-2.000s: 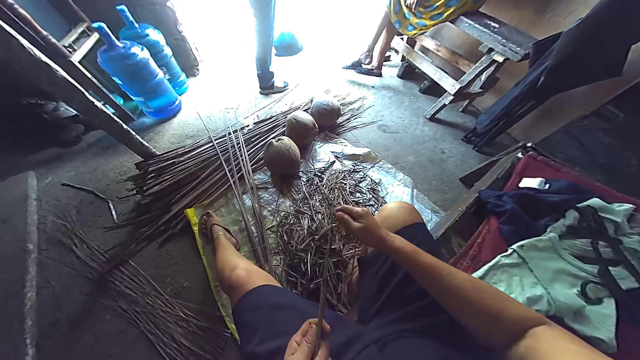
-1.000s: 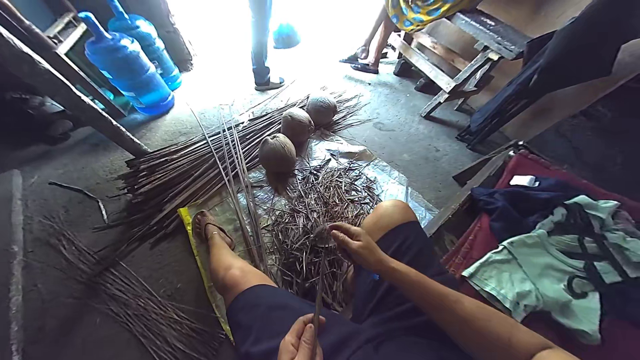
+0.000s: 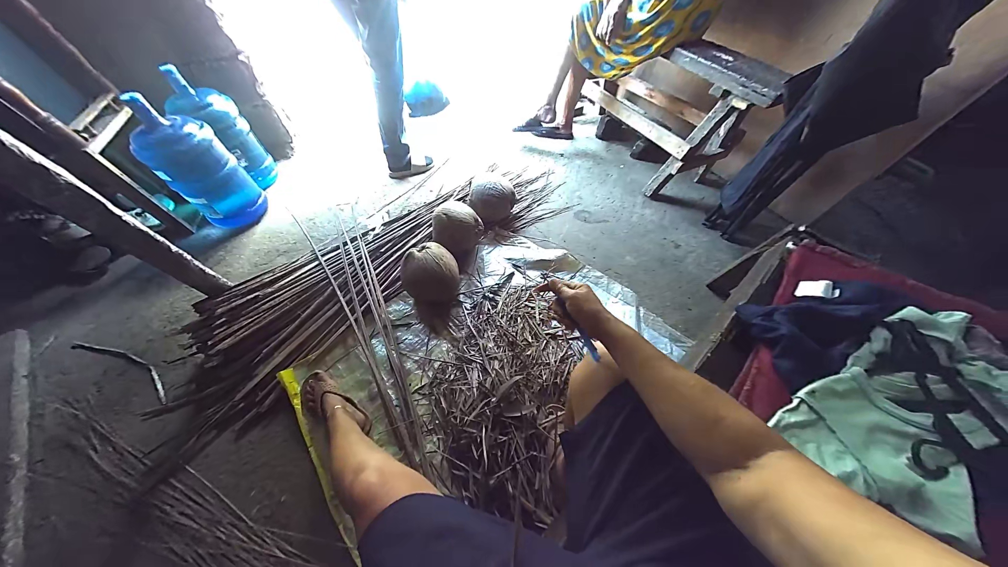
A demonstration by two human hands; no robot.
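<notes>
My right hand [image 3: 575,305] is closed around a slim object with a blue part [image 3: 589,343] that sticks out below the palm; the rest of it is hidden by the fingers. Under and beside that hand lies a heap of short, dry brown leaf strips [image 3: 504,394], on a clear plastic sheet [image 3: 638,315] between my legs. My left hand is out of view. A narrow strip [image 3: 516,535] stands up at the bottom edge. Three husked coconuts [image 3: 430,272] sit in a row beyond the heap, next to a large bundle of long dark stalks [image 3: 276,315].
Thin sticks [image 3: 189,512] lie on the floor at lower left. Blue water jugs [image 3: 197,169] stand at upper left. One person stands in the doorway [image 3: 386,87]; another sits on a wooden bench [image 3: 732,71]. Clothes [image 3: 882,417] lie on a red surface at right.
My left hand, earlier holding the near end of a long strip at the bottom, has gone out of view. The far end is no longer seen in my right hand, where a blue part now shows.
</notes>
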